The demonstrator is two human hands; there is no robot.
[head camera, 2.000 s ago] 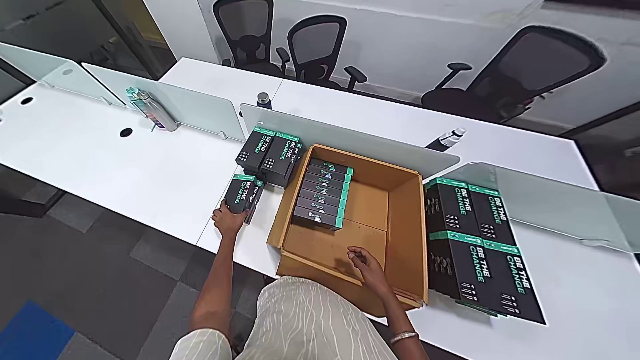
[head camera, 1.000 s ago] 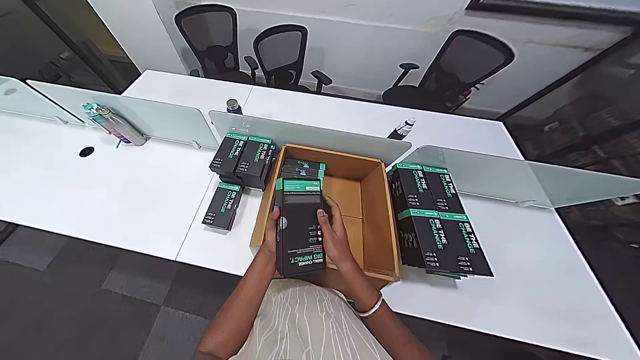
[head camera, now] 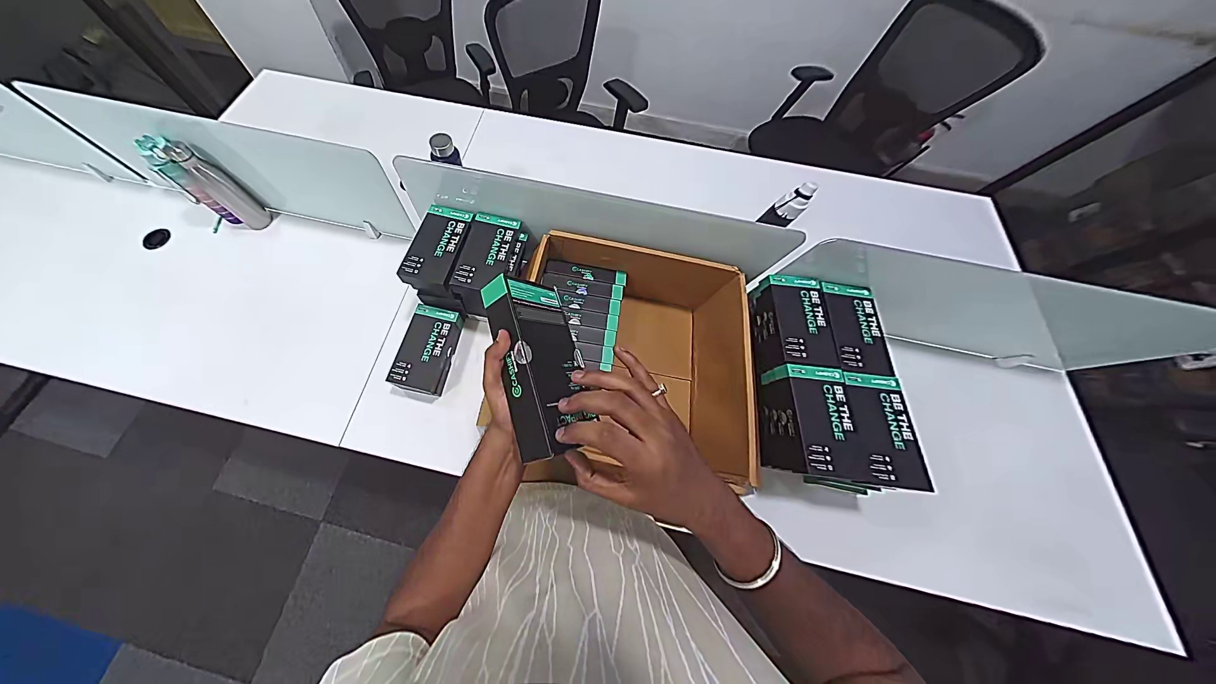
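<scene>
A black-and-green product box (head camera: 537,375) is tilted above the near left part of an open cardboard carton (head camera: 724,380). My left hand (head camera: 499,394) grips its left side. Against its right side and lower part lie the fingers of my right hand (head camera: 632,432), which wears a ring. Inside the carton, a row of similar boxes (head camera: 594,304) stands along the left side, partly hidden by the held box. Left of the carton, a single box (head camera: 426,351) lies on the white desk, just in front of stacked boxes (head camera: 486,249).
More stacks of black-and-green boxes (head camera: 836,380) stand right of the carton. Frosted glass dividers (head camera: 589,214) run behind it. Metal bottles (head camera: 214,185) stand at the left divider; a dark bottle (head camera: 444,149) and another bottle (head camera: 790,204) are beyond the glass.
Two seconds ago my left hand was at the boxes left of the carton; a box has since been lifted into both hands. Since one second ago it has turned, showing a side face.
</scene>
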